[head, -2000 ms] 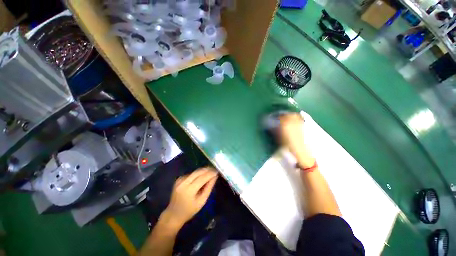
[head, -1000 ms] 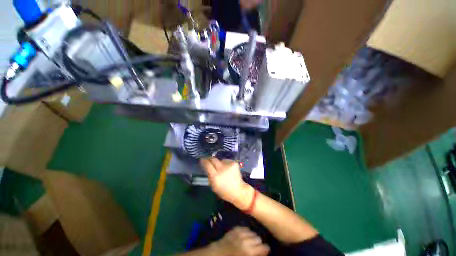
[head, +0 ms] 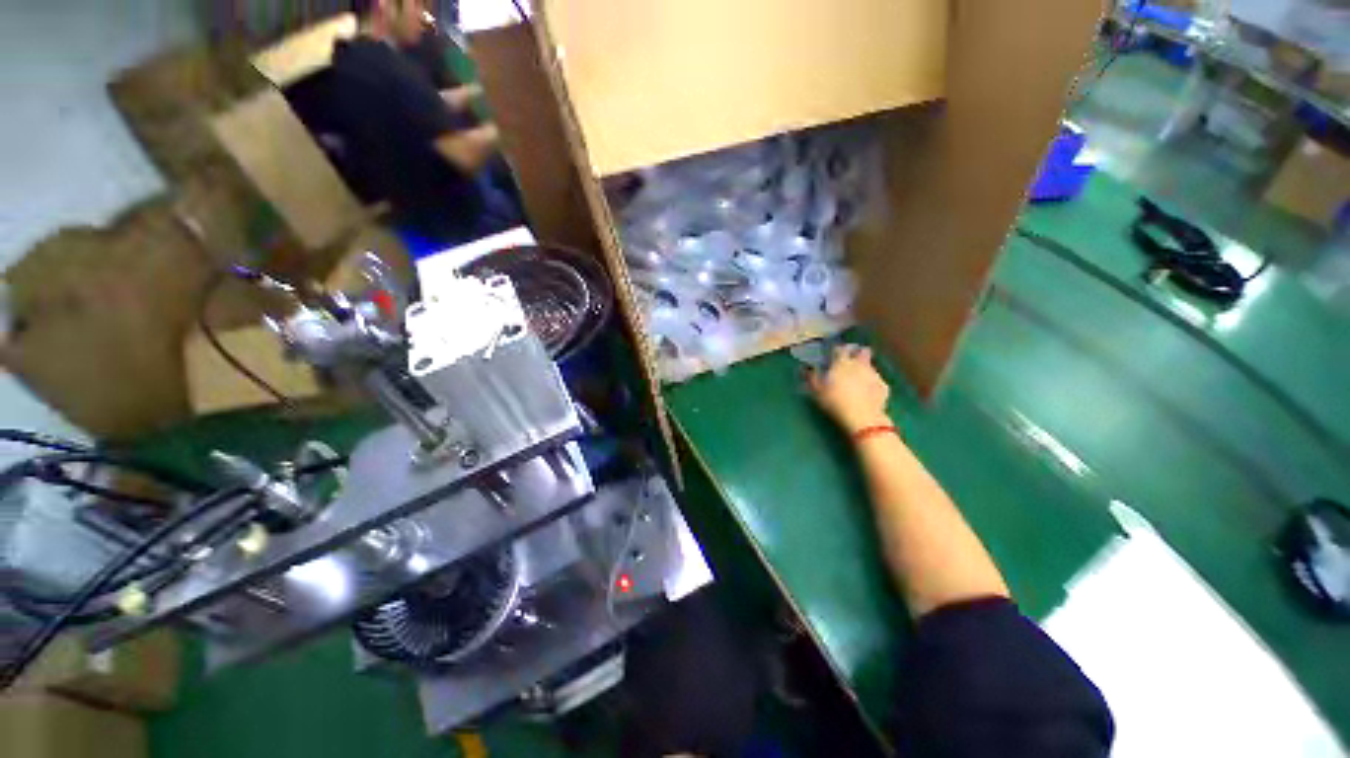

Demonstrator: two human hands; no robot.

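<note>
My right hand (head: 850, 388), with a red band at the wrist, is at the front edge of the carton. Its fingers close on a whitish fan blade (head: 811, 353) on the green surface, partly hidden by the fingers. More blades (head: 740, 274) lie heaped inside the open brown carton (head: 763, 89). A black fan guard (head: 440, 607) sits in the assembly machine (head: 504, 370) at lower left, partly under its metal plate. My left hand is not in view.
A bowl feeder (head: 555, 304) stands between machine and carton. A white board (head: 1184, 637) lies at lower right, with a black fan guard (head: 1318, 551) beyond it. A black cord bundle (head: 1192, 252) and blue bin (head: 1060, 163) are beyond the carton. A person (head: 393, 126) is at upper left.
My right hand has moved from the guard in the machine to the blade by the carton. The guard stays in the machine. My left hand has left view. The camera view has turned right.
</note>
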